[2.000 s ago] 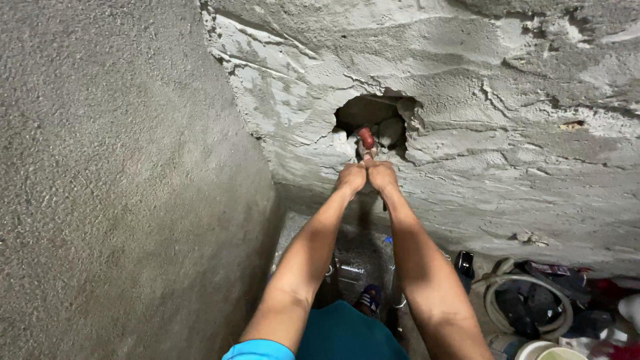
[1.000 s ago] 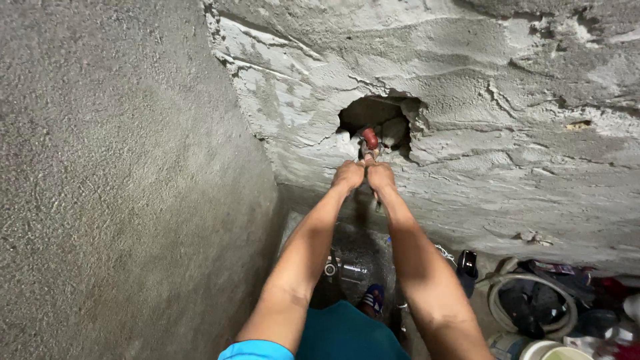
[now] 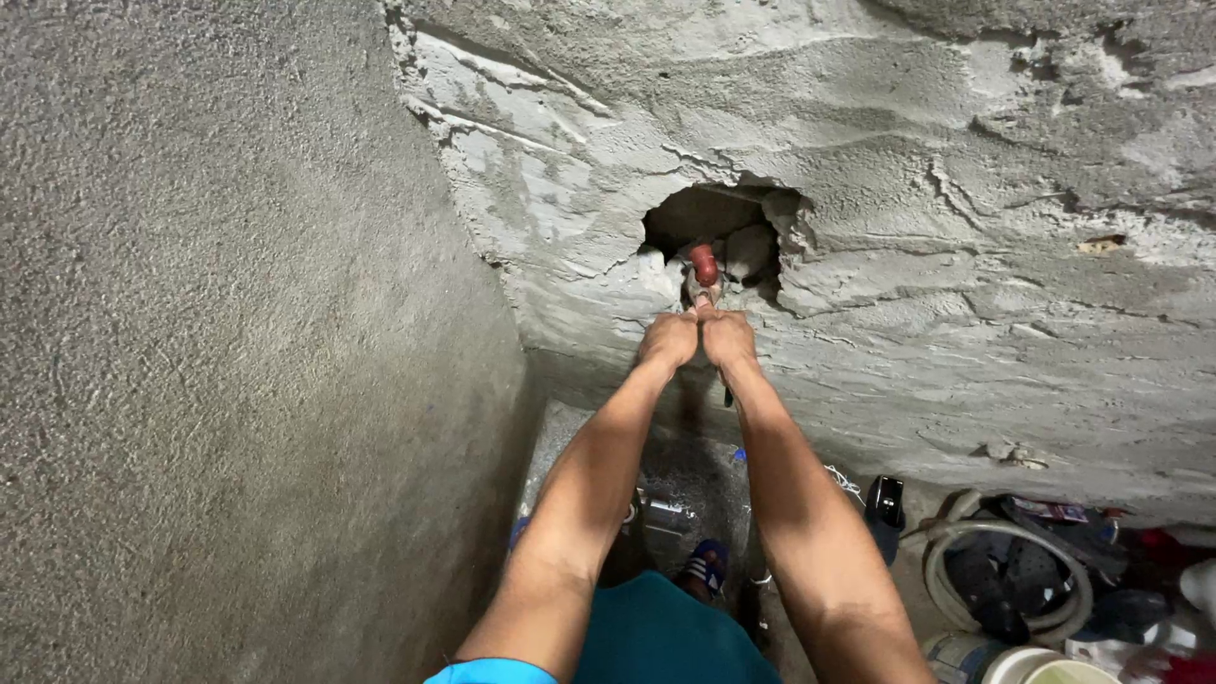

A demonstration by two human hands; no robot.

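Observation:
A red pipe fitting [image 3: 703, 265] sits in a ragged hole [image 3: 708, 214] broken through the rough cement wall. Just below it, the metal head of a hand tool [image 3: 702, 288], apparently a wrench or pliers, meets the fitting. My left hand [image 3: 669, 339] and my right hand [image 3: 729, 337] are side by side below the hole, closed around the tool's handles, which the hands mostly hide. A dark handle end [image 3: 728, 396] shows under my right wrist. The tool's jaws are too small to make out clearly.
A plain plastered wall [image 3: 256, 342] rises on the left. Down at the right lie a coiled hose [image 3: 936, 570], a dark sandal or similar object [image 3: 884, 518], white buckets [image 3: 1026, 665] and mixed items. My sandalled foot [image 3: 705, 565] is on the wet floor.

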